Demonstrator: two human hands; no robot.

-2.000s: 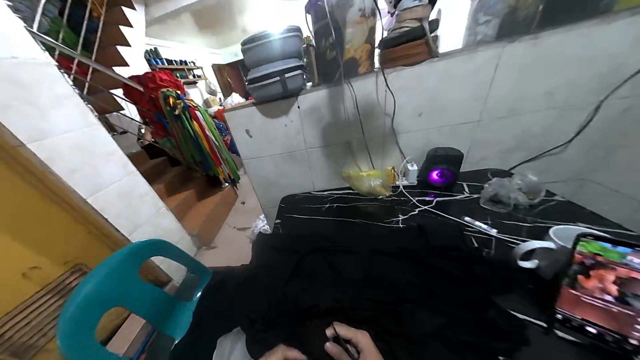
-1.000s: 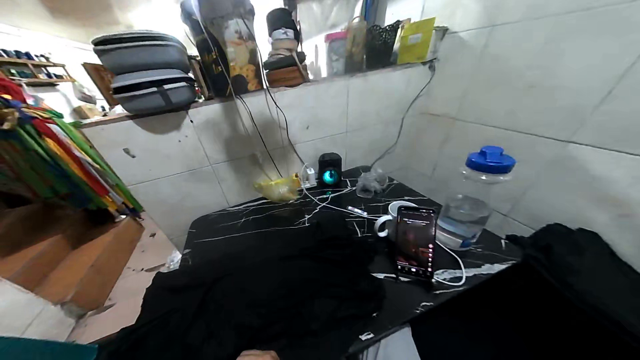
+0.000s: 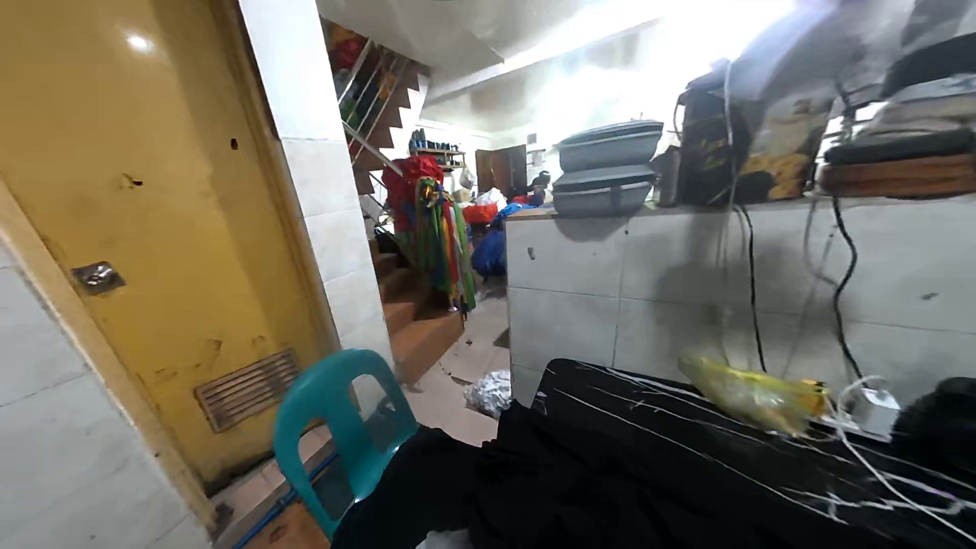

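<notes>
Neither of my hands is in the head view, so what they hold or touch is hidden. Black cloth (image 3: 579,488) lies in folds along the bottom, over part of the black marble-patterned table (image 3: 663,427) and against the teal plastic chair (image 3: 347,427) at its left. A bit of whitish material (image 3: 446,540) shows at the bottom edge beside the cloth. Farther back on the table are a yellow plastic bag (image 3: 751,393) and a white plug adapter (image 3: 874,412) with a white cable. A dark object (image 3: 942,427), blurred, stands at the right edge.
A yellow door (image 3: 168,229) is at the left. Brown stairs (image 3: 427,339) rise behind the chair, with colourful straps (image 3: 446,244) hanging there. A crumpled silvery bag (image 3: 489,393) lies on the floor. Grey cases (image 3: 606,168) sit on the tiled half wall (image 3: 564,320).
The view has swung far left since one second ago. The phone, water bottle and mug seen then are out of view, as is the hand that showed at the bottom edge.
</notes>
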